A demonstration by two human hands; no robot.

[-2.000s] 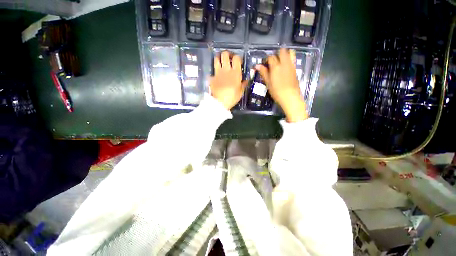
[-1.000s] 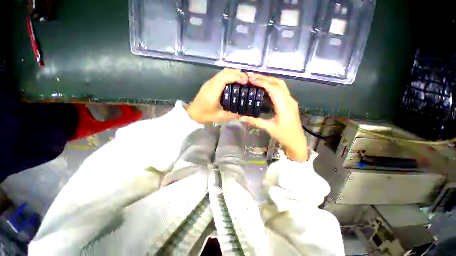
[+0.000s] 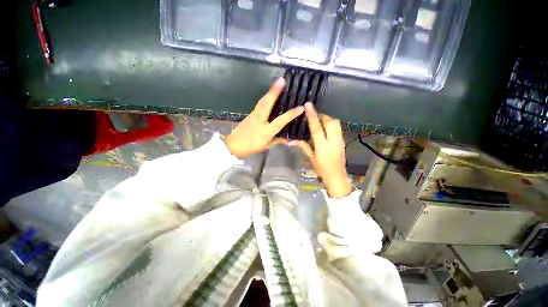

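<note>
A row of several black handsets (image 3: pixel 305 90) is pressed side by side on edge, like parallel black ribs. It is at the bench's near edge, just below the blister tray. My left hand (image 3: pixel 259 125) holds the row from the left, with its index finger along the side and another finger across the top. My right hand (image 3: pixel 327 147) holds it at the near right, one fingertip on top. The near ends are partly hidden by my fingers. The clear blister tray (image 3: pixel 360 71) shows its near pockets, some with pale label patches; its far part is cut off.
A thin red stick (image 3: pixel 42 33) lies on the green mat at the upper left. A red stool (image 3: pixel 135 133) stands below the bench at left, beside dark clothing. Glossy black stacked trays (image 3: pixel 523 114) are at far right. Pale metal equipment (image 3: pixel 444 222) is at lower right.
The handset row has tipped from showing its ends to showing its long edges and now reaches up to the tray's near rim. My fingers have spread over its top.
</note>
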